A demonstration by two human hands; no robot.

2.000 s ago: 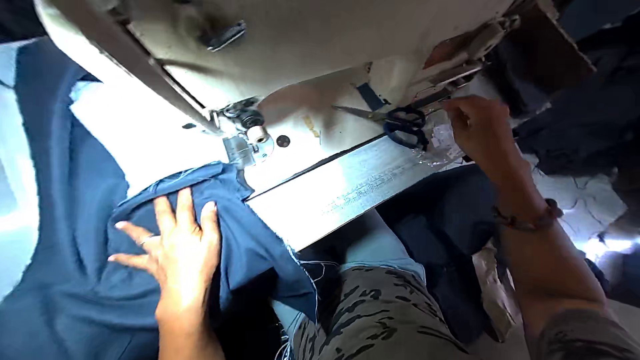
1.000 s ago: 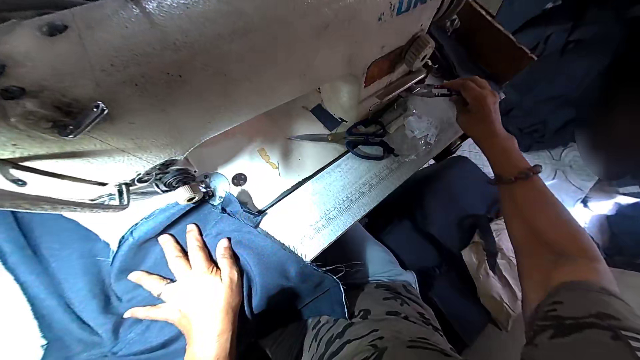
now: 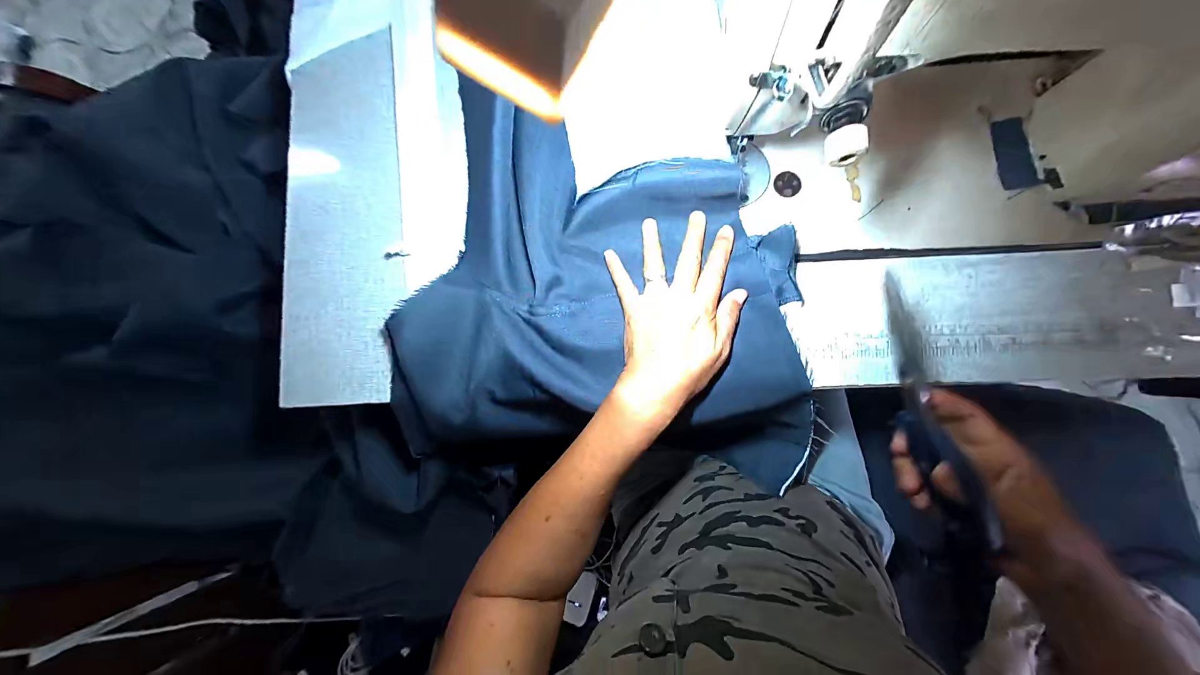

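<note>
My left hand (image 3: 673,323) lies flat with spread fingers on the blue fabric (image 3: 562,347), which covers part of the sewing machine bed (image 3: 994,309) and hangs over its front edge. The fabric's upper edge reaches the presser foot and needle area (image 3: 741,145). At the lower right, my right hand (image 3: 975,469) is closed around the dark handles of a pair of scissors (image 3: 937,431). Their blades point up over the front of the bed, right of the fabric, and look blurred.
The sewing machine head (image 3: 1031,28) spans the upper right. A small dark fabric scrap (image 3: 1014,155) lies on the bed. Dark cloth (image 3: 150,328) is heaped at the left, and more dark cloth (image 3: 1078,450) lies below the bed at the right. A blurred brown object hangs at the top.
The scissors lay on the machine bed in both earlier frames and are now in my right hand, which has come away from the machine's right end. The view has swung left.
</note>
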